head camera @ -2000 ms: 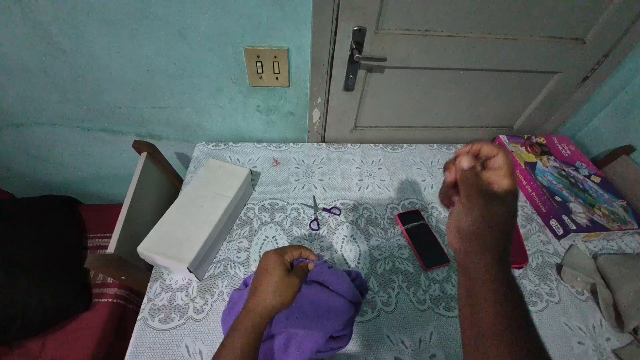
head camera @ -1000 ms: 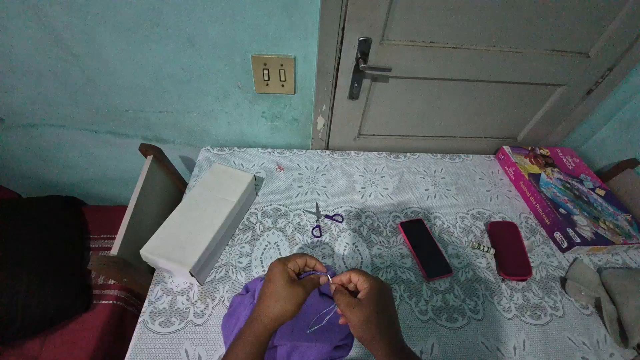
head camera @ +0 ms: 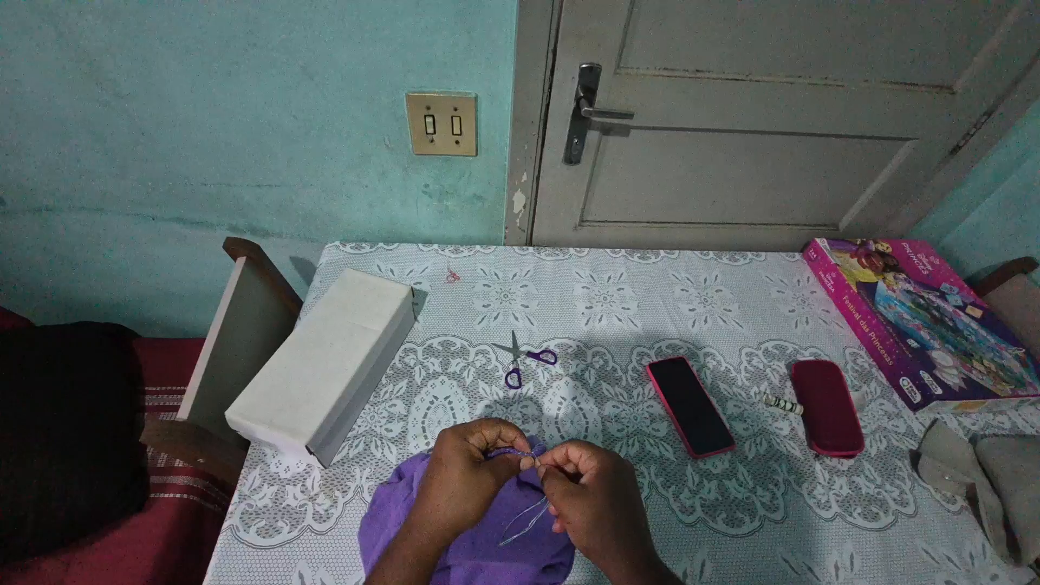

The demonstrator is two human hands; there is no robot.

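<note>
A purple cloth (head camera: 479, 536) lies bunched at the table's near edge. My left hand (head camera: 475, 471) pinches its raised upper edge between thumb and fingers. Close against it, my right hand (head camera: 589, 496) has thumb and fingertips together at the same spot, with a loop of pale thread (head camera: 526, 520) hanging below. Whether a needle is between the right fingertips cannot be made out. Beyond the hands, scissors with purple handles (head camera: 524, 361) lie with blades apart on the white lace tablecloth.
A white box (head camera: 325, 357) stands at the left. To the right are a smartphone with a pink edge (head camera: 691, 406), a small patterned roll (head camera: 782, 404), a dark red zip case (head camera: 827, 408), a board game box (head camera: 926, 325) and grey cloth (head camera: 991, 479). A red thread scrap (head camera: 452, 275) lies farther back.
My right hand was raised above the table at the right two seconds ago; it has come down to the left hand at the purple cloth. The left hand has kept its pinch.
</note>
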